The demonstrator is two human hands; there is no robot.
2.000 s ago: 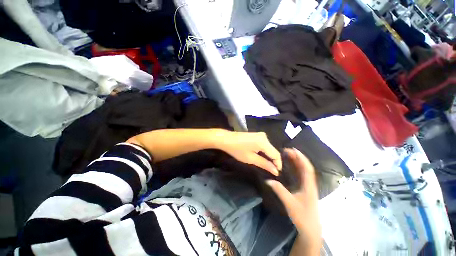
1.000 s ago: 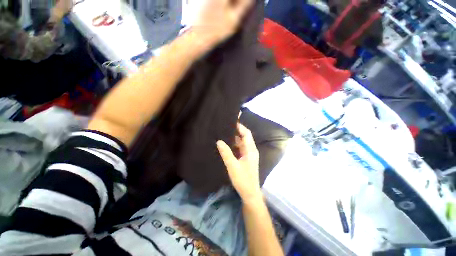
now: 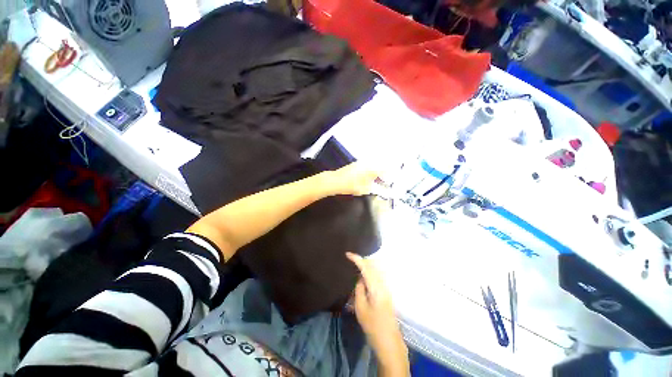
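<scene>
A dark brown garment piece [image 3: 317,247] lies over the table's front edge, its far right corner by the needle area [image 3: 401,197] of the white sewing machine [image 3: 508,221]. My left hand [image 3: 355,179] rests on its upper edge beside the needle area; its fingertips are washed out by glare, so their grip is unclear. My right hand [image 3: 372,291] holds the piece's right edge nearer me, index finger on top. A large crumpled dark pile [image 3: 265,81] lies behind, with dark cloth spread between it and the piece.
Snips [image 3: 495,316] and tweezers [image 3: 513,313] lie right of my right hand. Red cloth [image 3: 420,70] lies behind the pile. A small dark device [image 3: 121,110], a vented grey housing [image 3: 121,33] and red-orange scissors [image 3: 60,56] are at upper left. Pink spools [image 3: 564,158] stand behind the machine.
My left hand has come down from the top of the view to the needle area. The lifted dark cloth now lies lower and flatter. The view has shifted, showing the pile again.
</scene>
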